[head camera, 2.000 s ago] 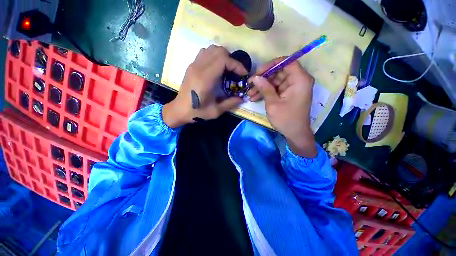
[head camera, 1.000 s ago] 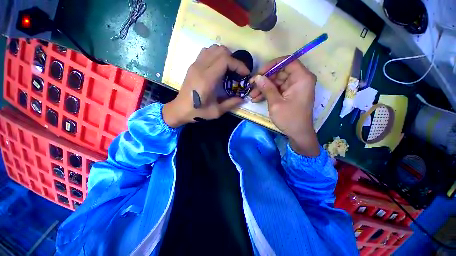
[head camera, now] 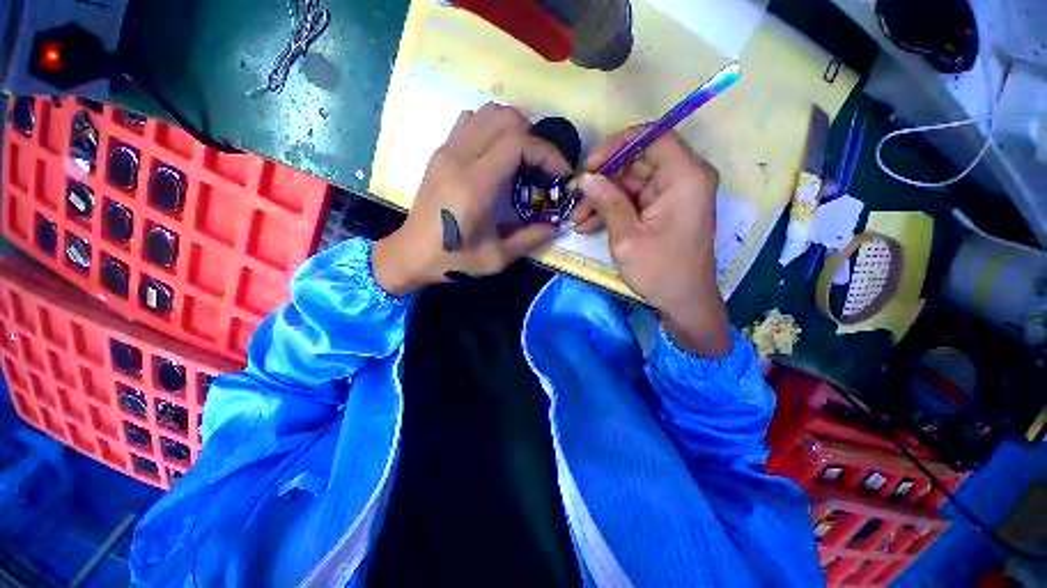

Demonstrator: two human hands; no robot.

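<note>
My left hand [head camera: 468, 201] holds a small round dark housing [head camera: 540, 198] between thumb and fingers, its open side with shiny and gold inner parts facing up. A plain black disc [head camera: 557, 136] stands out beside the housing, above my left fingertips. My right hand [head camera: 660, 218] holds purple-blue tweezers [head camera: 672, 116] like a pen, with their back end up to the right. The tweezer tips are at the housing's right edge, partly hidden by my right fingers; whether they touch an inner part I cannot tell. Dark patches show on the back of my left hand.
The hands are over the cream work board [head camera: 505, 78]. A red and grey tool barrel [head camera: 591, 35] hangs above it. Red trays [head camera: 235, 230] with round dark units stand at left, more red trays [head camera: 907, 505] at lower right. A tape roll [head camera: 829, 279] and white cable [head camera: 899, 182] lie right.
The back end of the tweezers has tipped slightly up and left. The housing and both hands have stayed nearly in place.
</note>
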